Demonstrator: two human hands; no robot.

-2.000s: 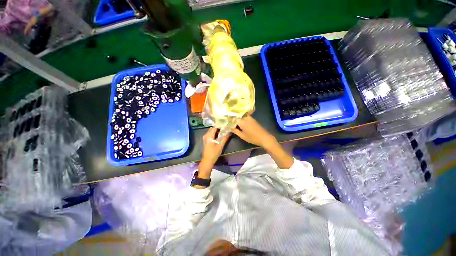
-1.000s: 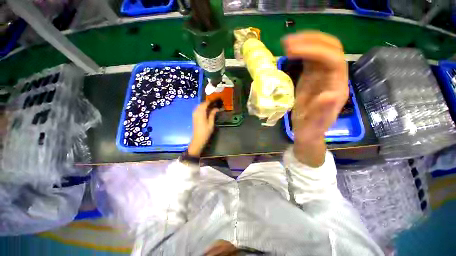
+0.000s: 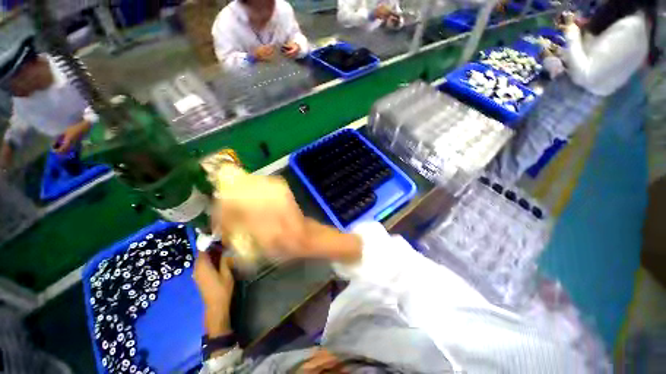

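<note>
The green arbor press stands at the left. My right hand, blurred by motion, is closed over the yellow-wrapped press lever, whose orange-brown tip shows beyond it. My left hand is at the press below the ram, fingertips around a small dark part, partly hidden and blurred. The left blue tray holds loose black-and-white pieces. The right blue tray holds rows of black pieces. The press pad is mostly hidden.
Stacked clear blister trays stand right of the right tray. A low blister tray in plastic film lies beside the bench. A green conveyor belt runs behind. Several people in white work across the belt and at the far right, near a tray of white parts.
The view has swung to the right and up, showing more people. My right hand has gone from raised in the air onto the lever. My left hand stays at the press.
</note>
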